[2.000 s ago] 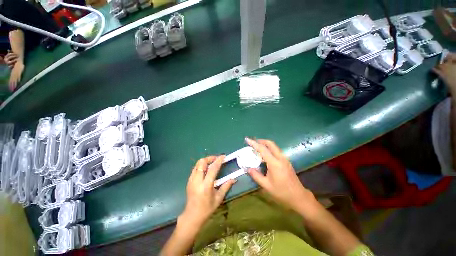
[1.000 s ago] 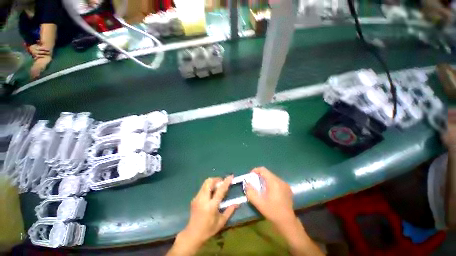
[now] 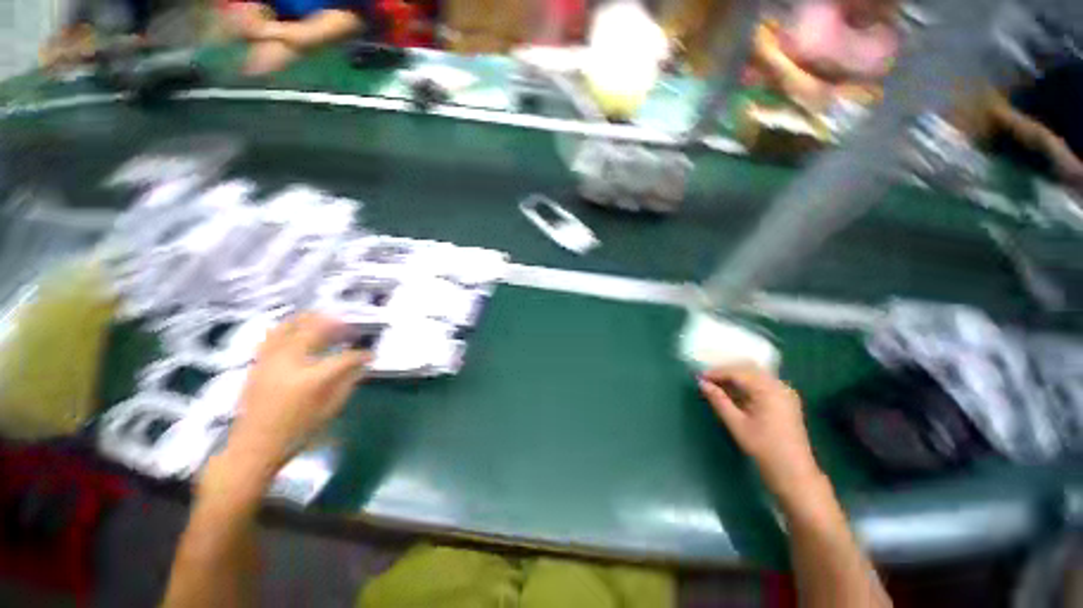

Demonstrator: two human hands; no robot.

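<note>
The picture is blurred. My left hand (image 3: pixel 297 378) is at the near right edge of the white stacked frames (image 3: pixel 416 311), its fingers bent; whether it grips a frame cannot be told. My right hand (image 3: pixel 760 416) is at the near side of the pile of white strips (image 3: pixel 727 342), thumb and fingertips close together; whether a strip is between them cannot be told. A single white frame (image 3: pixel 558 223) lies flat on the far belt, beyond the pale rail.
A black pouch (image 3: pixel 909 422) lies right of my right hand, beside more white frames (image 3: pixel 968 356). A slanting grey post (image 3: pixel 819 178) rises behind the strips. Greyer housings (image 3: pixel 632 173) stand on the far belt. A yellowish bag (image 3: pixel 57 350) is at left. People sit across the line.
The view has swung and blurred. My hands have parted from the frame they held together: the left went to the stacks, the right to the strips. A single frame now shows on the far belt.
</note>
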